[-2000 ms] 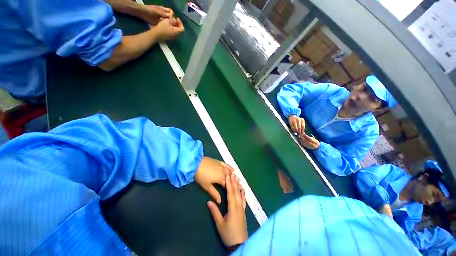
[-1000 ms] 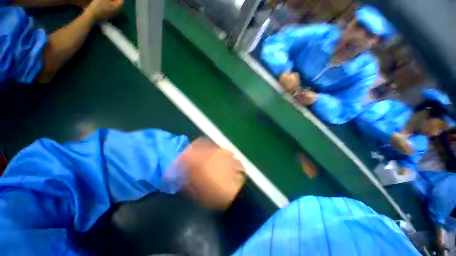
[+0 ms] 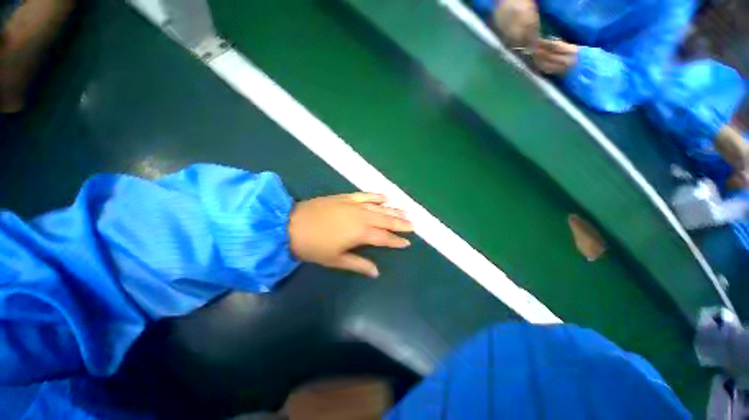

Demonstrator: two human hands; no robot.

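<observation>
My left hand (image 3: 349, 230) lies palm down with its fingers spread, its fingertips on the white edge rail (image 3: 328, 152). Nothing shows in it. Its blue sleeve comes in from the left over the dark green worktop (image 3: 205, 123). A skin-coloured patch at the bottom edge (image 3: 338, 399) appears to be part of my right hand or wrist. It is cut off and blurred, and its fingers are hidden. A small brown-orange piece (image 3: 586, 237) lies on the green conveyor belt (image 3: 476, 193) beyond the rail.
A grey post (image 3: 190, 29) stands on the rail at the upper left. Another person's forearm (image 3: 29, 45) is at the top left. Across the belt are a person's hands (image 3: 538, 41) and blue sleeves, with a whitish object (image 3: 698, 203) at right. A striped blue rounded cloth (image 3: 542, 373) covers the bottom.
My two hands were together at the rail; now they are apart, my left hand flat on the rail's edge and the other mostly out of view. The view has shifted down and right.
</observation>
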